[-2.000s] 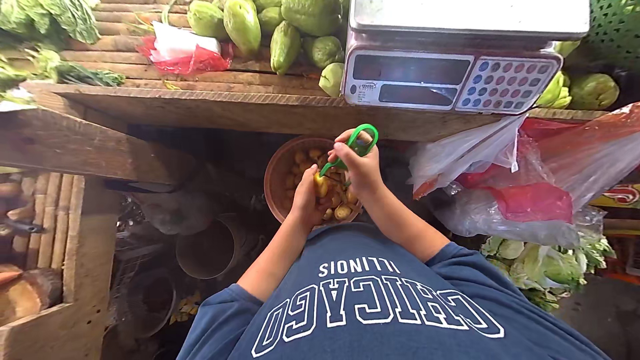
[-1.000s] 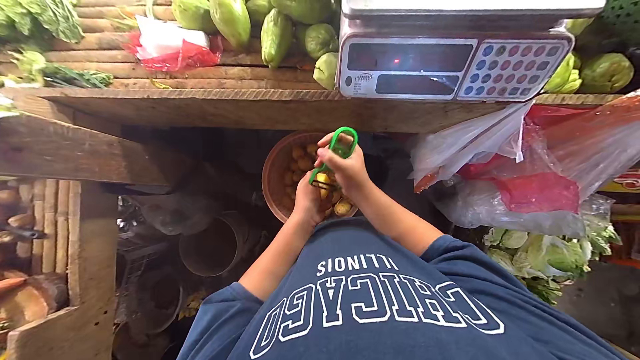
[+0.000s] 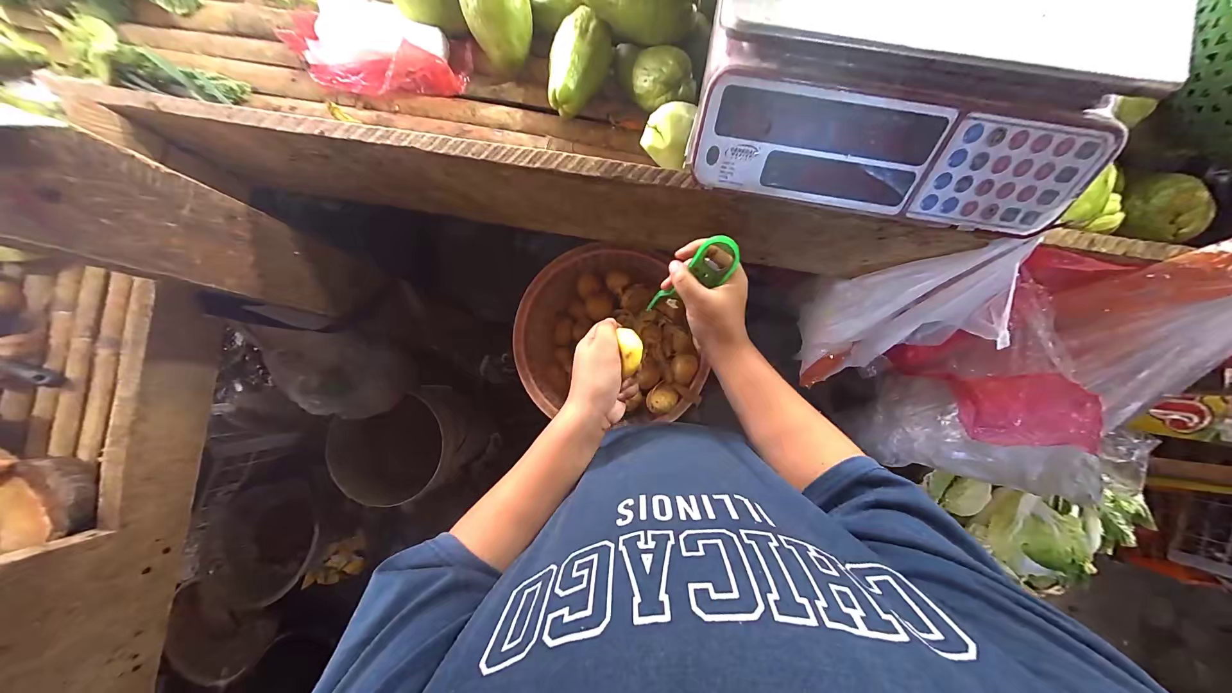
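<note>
My left hand (image 3: 599,375) is closed around a small peeled yellow potato (image 3: 629,352), whose pale side shows past the fingers. In my right hand (image 3: 714,294) is a green-handled peeler (image 3: 717,262), its lower end pointing down and left, a little apart from the potato. Both hands are over a round reddish-brown plastic basin (image 3: 532,318). Inside the basin lie several small brown potatoes (image 3: 663,398), with what look like peelings among them.
A wooden counter edge (image 3: 433,159) runs beyond the basin, carrying a digital scale (image 3: 828,144) and green chayotes (image 3: 579,63). Plastic bags (image 3: 1020,385) hang at the right above leafy vegetables (image 3: 1039,534). A dark round container (image 3: 385,448) stands left of the basin.
One second ago the peeler was at the potato; now my right hand has moved away from it. The yellow potato remains in my left hand.
</note>
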